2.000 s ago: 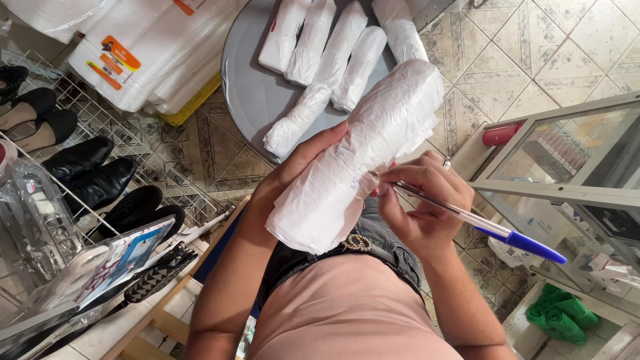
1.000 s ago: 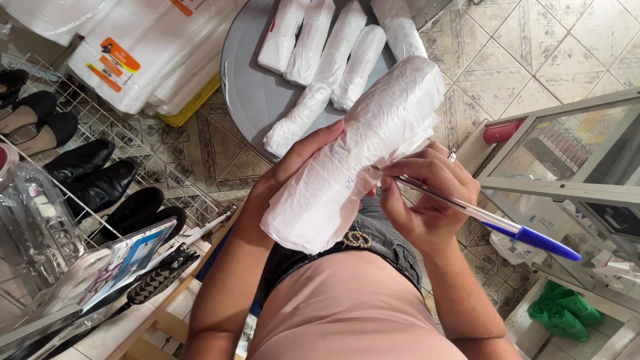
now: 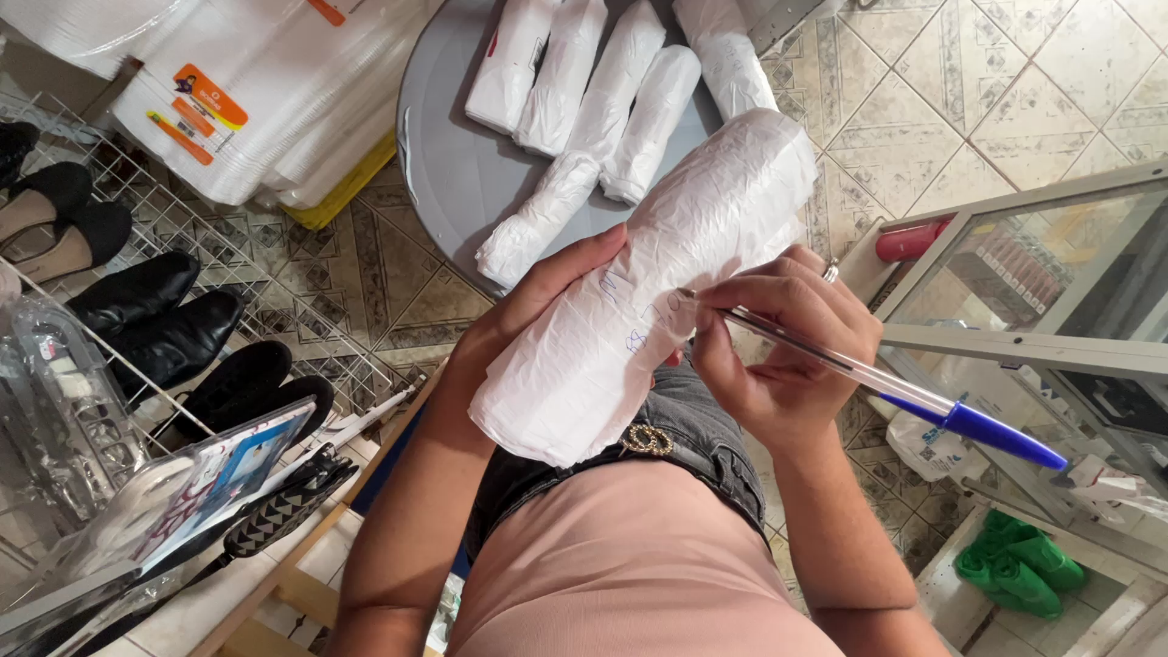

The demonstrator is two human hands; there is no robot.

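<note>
A bundle wrapped in white plastic lies tilted in my left hand, whose thumb rests on its upper side while the other fingers are mostly hidden beneath. My right hand grips a clear ballpoint pen with its blue cap on the back end. The pen's tip is at the plastic, beside blue handwriting. Beyond the bundle, several similar white wrapped rolls lie on a round grey surface.
On the left, a white wire rack holds black shoes, near packs of white foam trays. A glass-doored cabinet stands at the right, with green cloth low beside it. Patterned floor tiles show behind.
More blue handwriting shows on the white plastic than in the earlier frames. The pen has shifted slightly to the right along with my right hand, and both hands keep their hold.
</note>
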